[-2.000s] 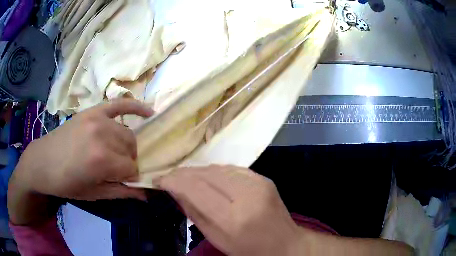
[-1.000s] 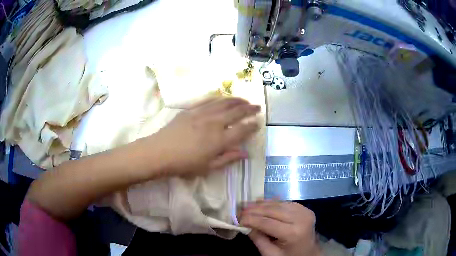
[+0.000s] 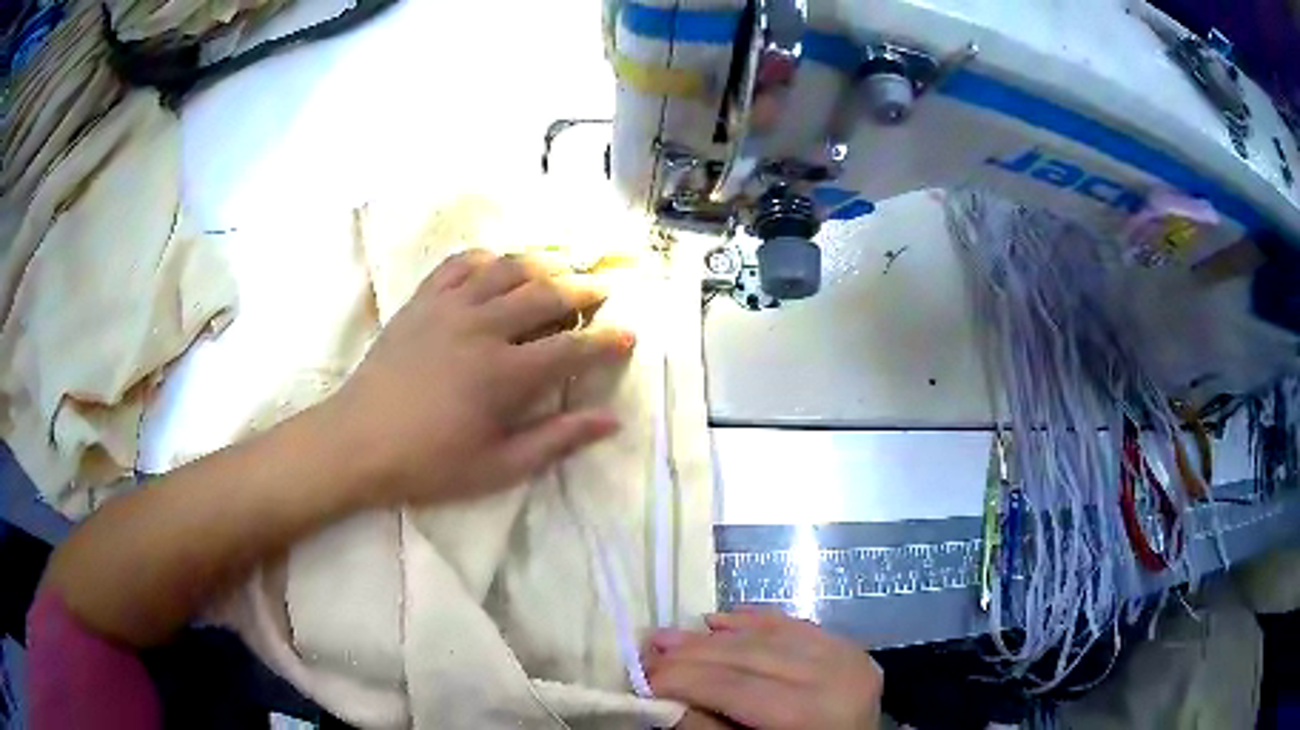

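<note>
A cream garment piece (image 3: 485,571) lies under the white sewing machine head (image 3: 912,114), its right edge running straight down from the brightly lit needle area. A narrow white-lilac elastic (image 3: 663,499) lies lengthwise along that edge and bends back as a loop near the front. My left hand (image 3: 485,378) lies on the cloth left of the needle, palm down, fingers spread. My right hand (image 3: 770,670) is at the front end of the cloth, fingers closed on its edge beside the elastic loop, partly cut off by the lower frame edge.
Cream cut pieces (image 3: 100,285) are heaped at left, with a dark strap (image 3: 243,57) behind. Many white-lilac strips (image 3: 1055,428) hang at right, with red-handled scissors (image 3: 1141,499) and thin green and blue sticks among them. A printed ruler (image 3: 855,568) runs along the front edge.
Since a second ago the view has shifted, and the elastic loop has spread wider. Earlier, both hands held the cloth opening nearer the body; now the cloth lies flat by the needle.
</note>
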